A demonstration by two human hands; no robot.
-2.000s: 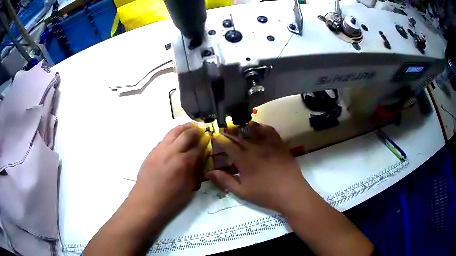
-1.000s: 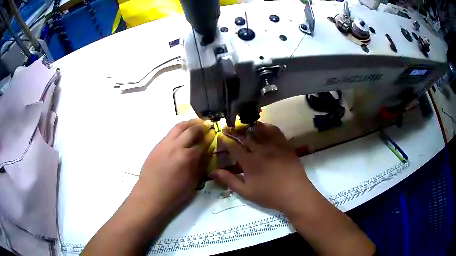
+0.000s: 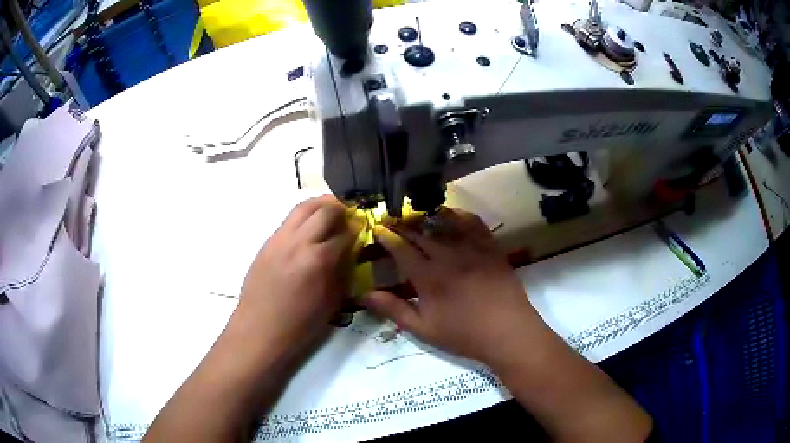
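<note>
A fabric piece (image 3: pixel 374 270), yellow-lit with a pinkish part, lies under the sewing machine's needle area (image 3: pixel 372 213). My left hand (image 3: pixel 303 260) presses on its left side, fingertips close to the presser foot. My right hand (image 3: pixel 463 281) presses on its right side, fingers beside the foot and thumb pointing left below. Both hands are bare. The needle tip and most of the fabric are hidden by the fingers and the machine head (image 3: pixel 359 138).
Pale pink fabric panels (image 3: pixel 48 260) are stacked at the left. Curved narrow strips (image 3: pixel 251 134) lie left of the head. Black snips (image 3: pixel 563 186) lie under the arm. A slim dark-green tool (image 3: pixel 682 251) lies at the right. A blue crate (image 3: pixel 719 355) stands at lower right.
The dark mark on the fabric between my hands sits closer to the needle than before. My hands stay in nearly the same place. The camera view has shifted slightly.
</note>
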